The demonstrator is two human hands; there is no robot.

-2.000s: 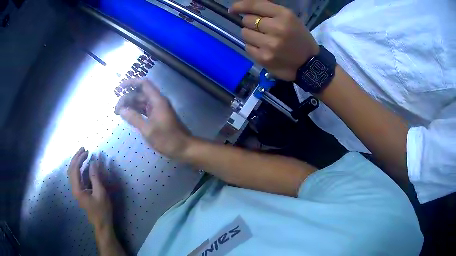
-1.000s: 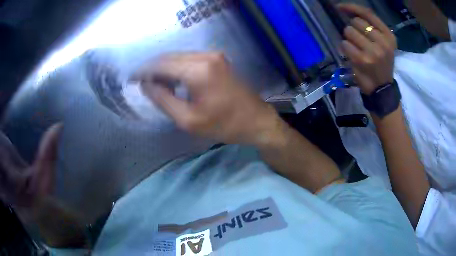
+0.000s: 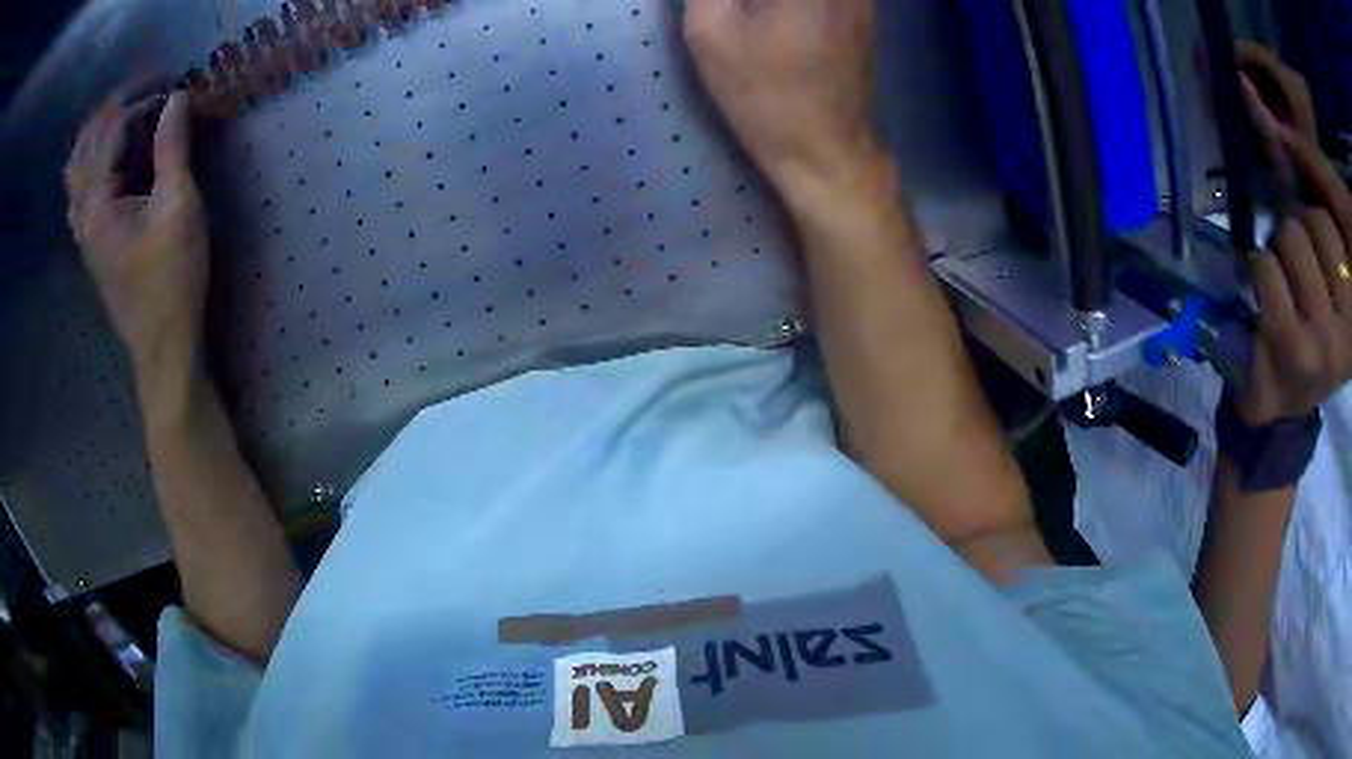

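A copper-brown patterned strip [image 3: 304, 42] lies along the top of the perforated metal bed [image 3: 489, 193]. My left hand [image 3: 141, 208] is at the strip's left end, thumb and fingers around it at the bed's upper left; how firmly it holds the end is hard to tell. My right hand [image 3: 786, 74] reaches up to the top edge of the picture, right of the strip's visible part. Its fingertips are cut off, so what they touch is hidden.
The blue roller [image 3: 1109, 111] and dark bars [image 3: 1060, 134] stand at the right, with a silver end bracket [image 3: 1038, 319] and black handle [image 3: 1154, 427] below. Another person's hand [image 3: 1305, 297] with a dark watch is at the bars.
The view has swung, so the roller now sits further right. My left hand has gone to the strip's left end. My right hand has moved up to the top edge.
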